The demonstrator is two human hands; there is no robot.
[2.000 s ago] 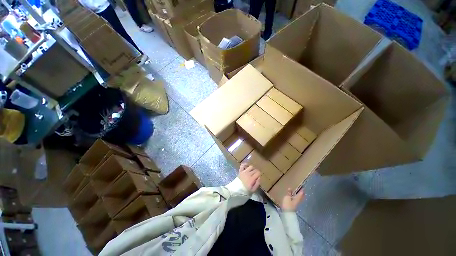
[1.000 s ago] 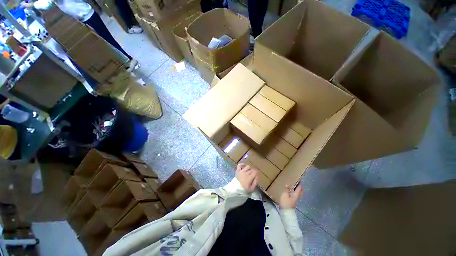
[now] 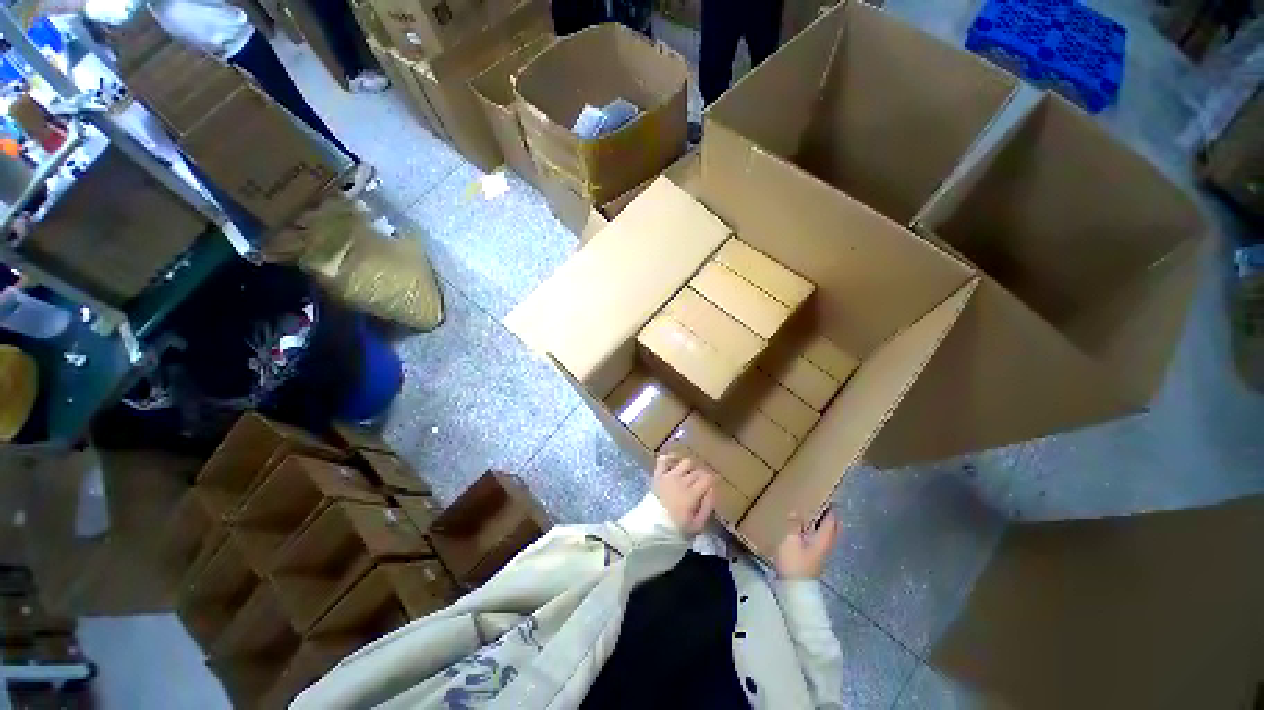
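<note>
An open master carton (image 3: pixel 887 388) stands in front of me, its left flap folded outward. Several small closed inner boxes (image 3: pixel 721 451) lie in its bottom, and a raised group of inner boxes (image 3: pixel 700 343) sits on top of them near the left wall. My left hand (image 3: pixel 685 492) rests on the carton's near edge, fingers curled over it. My right hand (image 3: pixel 805 545) is at the carton's near right corner, thumb and fingers around the edge. The hands hold no small box.
Two open master cartons (image 3: pixel 1081 264) stand to the right. Open small cartons (image 3: pixel 333 534) stand on the floor at lower left. A black bin (image 3: pixel 250 333), a blue container (image 3: pixel 372 375) and a carton with scraps (image 3: pixel 596 153) are beyond. People's legs show at the top.
The view has shifted slightly right and down, so things appear further left and higher. Both hands stay at the carton's near edge and the inner boxes have not moved.
</note>
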